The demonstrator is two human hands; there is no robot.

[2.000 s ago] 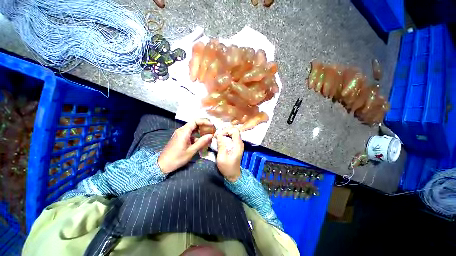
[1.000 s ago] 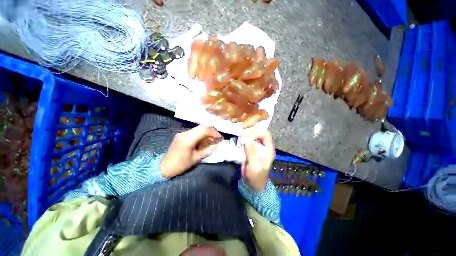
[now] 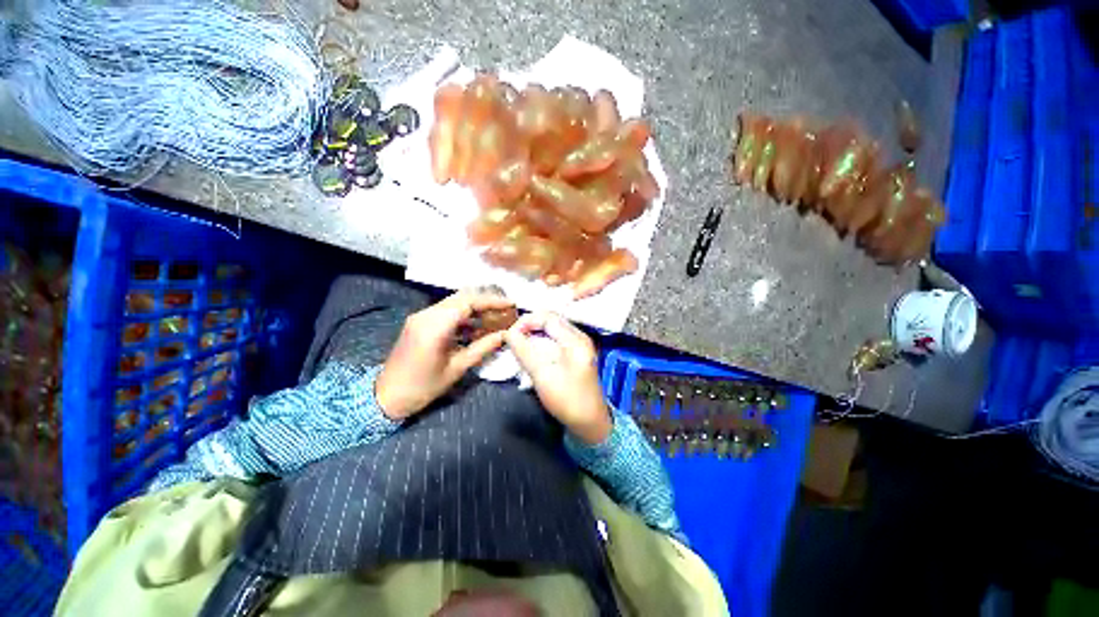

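My left hand [image 3: 434, 353] holds a small brownish-orange piece [image 3: 488, 321] between thumb and fingers at the table edge, over my lap. My right hand [image 3: 562, 366] is close beside it, fingertips pinched at the piece's right end. A white strip or cloth [image 3: 499, 365] shows below and between the hands; the fingers partly hide it, and I cannot tell which hand grips it. A heap of glossy orange translucent pieces [image 3: 542, 181] lies on a white sheet [image 3: 621, 283] just beyond the hands.
Cord hanks [image 3: 181, 84] and dark round discs [image 3: 357, 135] lie left. A black tool [image 3: 704, 241], a row of orange pieces [image 3: 832, 181] and a white tub [image 3: 933, 323] are right. A slotted blue crate [image 3: 90, 362] stands left of my lap, a blue tray [image 3: 723, 506] right.
A second ago the hands were farther apart with white material between them; now they are together at a brownish-orange piece. The right hand has moved left. The view has shifted slightly.
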